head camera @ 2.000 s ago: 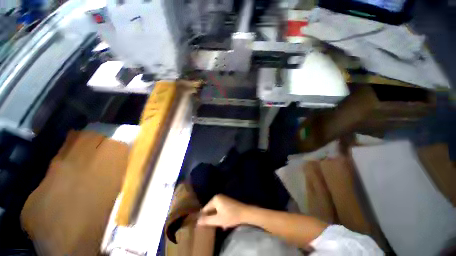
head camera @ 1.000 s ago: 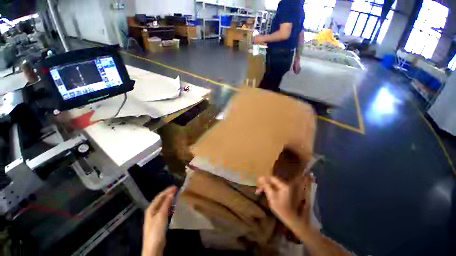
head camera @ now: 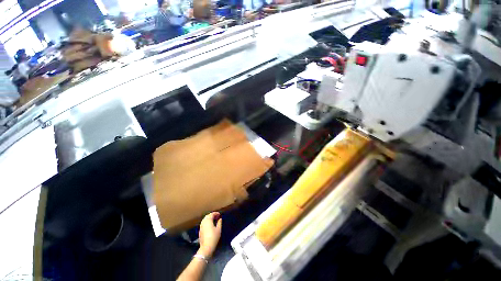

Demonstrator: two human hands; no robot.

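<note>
A stack of tan-brown cut panels (head camera: pixel 206 175) lies left of the machine, with white sheet edges showing at its corners. My left hand (head camera: pixel 210 236) is at the near edge of the stack. Its thumb stands slightly apart from the fingers and I see nothing held in it; whether it touches the stack is unclear. The yellow sewing template (head camera: pixel 316 186) lies slantwise on the long pale support arm (head camera: pixel 250 241), its far end under the white machine head (head camera: pixel 393 88). My right hand is out of the picture.
A small white side plate (head camera: pixel 288 101) with red wires stands left of the head. Long white machine tables (head camera: pixel 236 52) run behind. Metal rails and dark machine parts are at right. Brown piles and people are far off at upper left.
The view has swung left from the brown and white pile and touchscreen to the machine and panel stack. My left hand is now by this stack; my right hand has left the picture.
</note>
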